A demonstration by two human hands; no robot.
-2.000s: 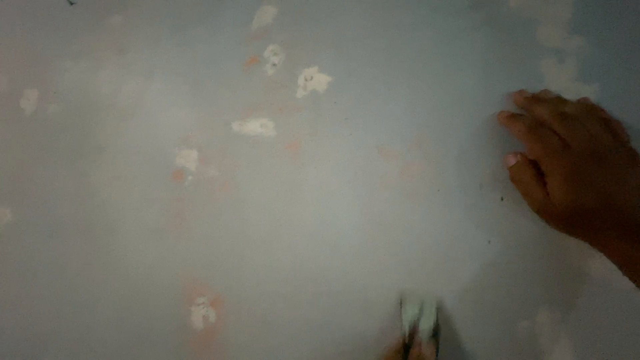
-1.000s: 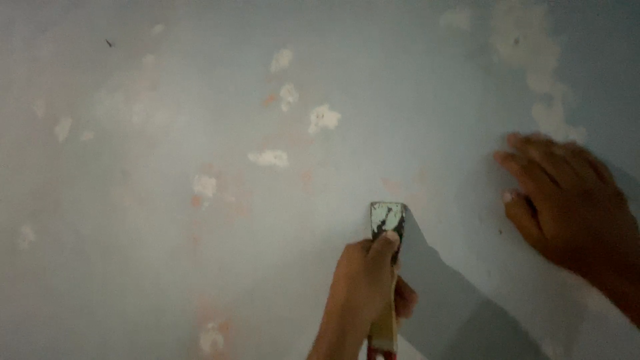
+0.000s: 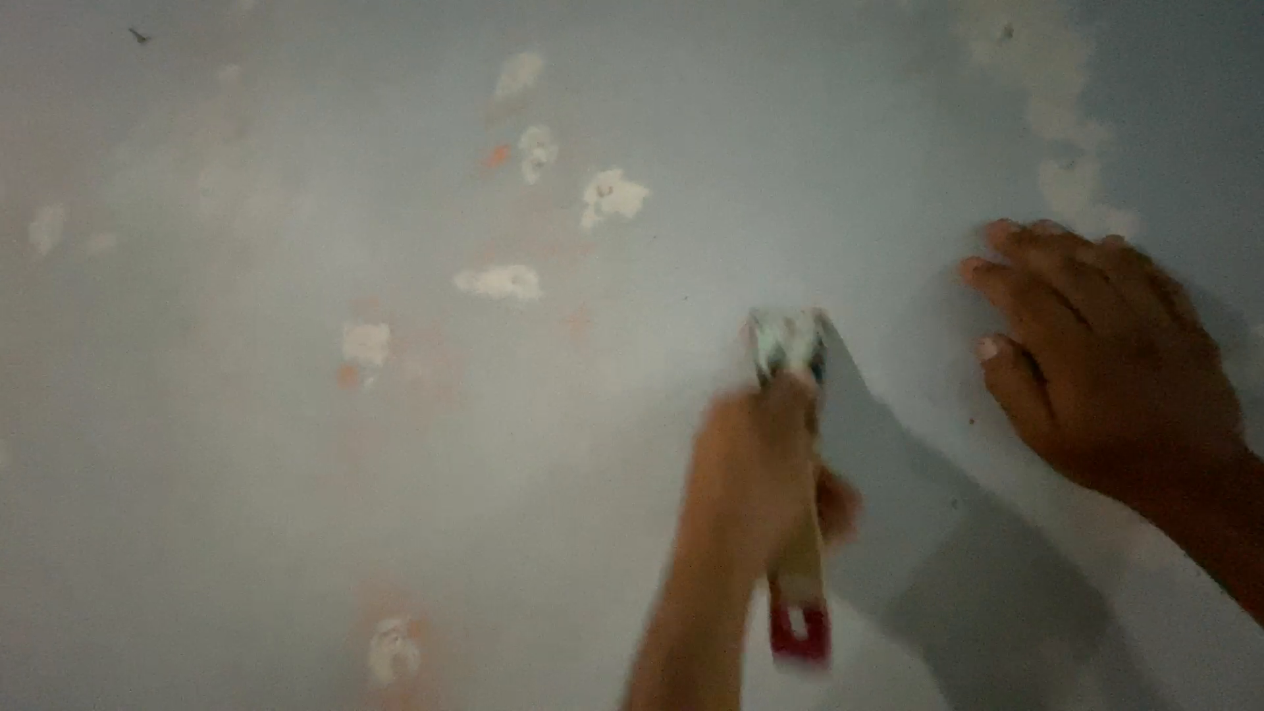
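A scraper or putty knife point(image 3: 798, 583) with a pale-smeared blade and a yellowish handle ending in red is gripped by my left hand point(image 3: 755, 464). Its blade tip points up the picture and lies on or close to the grey painted wall point(image 3: 592, 444); contact is too blurred to tell. My right hand point(image 3: 1106, 346) rests against the wall at the right, fingers somewhat spread, holding nothing visible.
Several pale filler patches dot the wall, among them one near the top centre point(image 3: 614, 196) and one at lower left point(image 3: 395, 650). A wider pale strip point(image 3: 1062, 118) runs down the upper right. A small dark nail or mark point(image 3: 139, 37) shows at upper left.
My left hand and the tool have come up from the bottom edge, where they were mostly cut off two seconds ago. My right hand still lies at the right on the wall.
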